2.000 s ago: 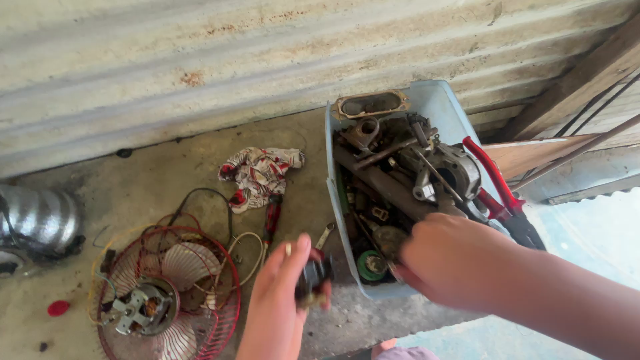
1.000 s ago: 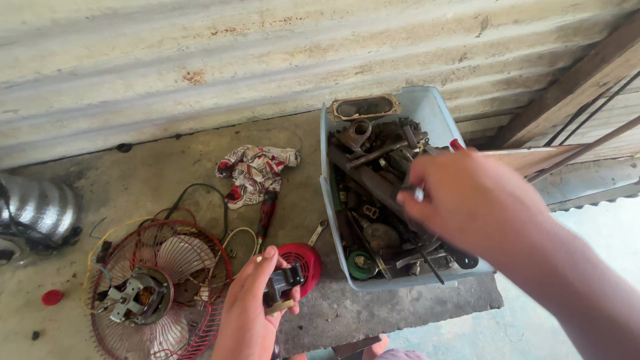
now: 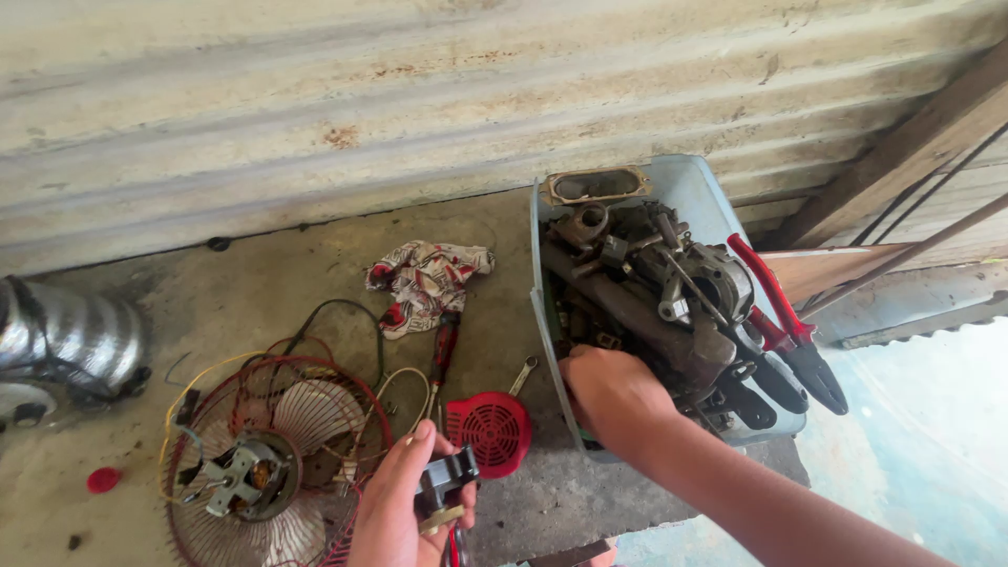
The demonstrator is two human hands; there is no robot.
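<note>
My left hand [image 3: 409,496] is closed around a small black part [image 3: 445,480] with a tan knob-like end, just below a red round vented cover [image 3: 490,433]. My right hand [image 3: 618,390] reaches down inside the near left side of a light blue plastic bin [image 3: 543,315]; its fingertips are hidden, and whether they grip anything cannot be seen. Greasy metal parts [image 3: 646,307] fill the bin. Red-handled pliers [image 3: 795,331] lie over its right edge. A wrench [image 3: 522,376] shows beyond the red cover.
A fan with a red wire guard [image 3: 295,366] and exposed motor [image 3: 256,476] lies at left, with loose wires around it. Behind are a patterned rag [image 3: 429,283] and a red-and-black screwdriver handle [image 3: 445,346]. A silvery cylinder [image 3: 87,339] stands far left, and a corrugated metal wall [image 3: 394,118] runs behind.
My right hand has moved from above the bin's right part down into its near left side. The red-handled pliers, hidden behind that hand a second ago, show again. My left hand keeps the black part.
</note>
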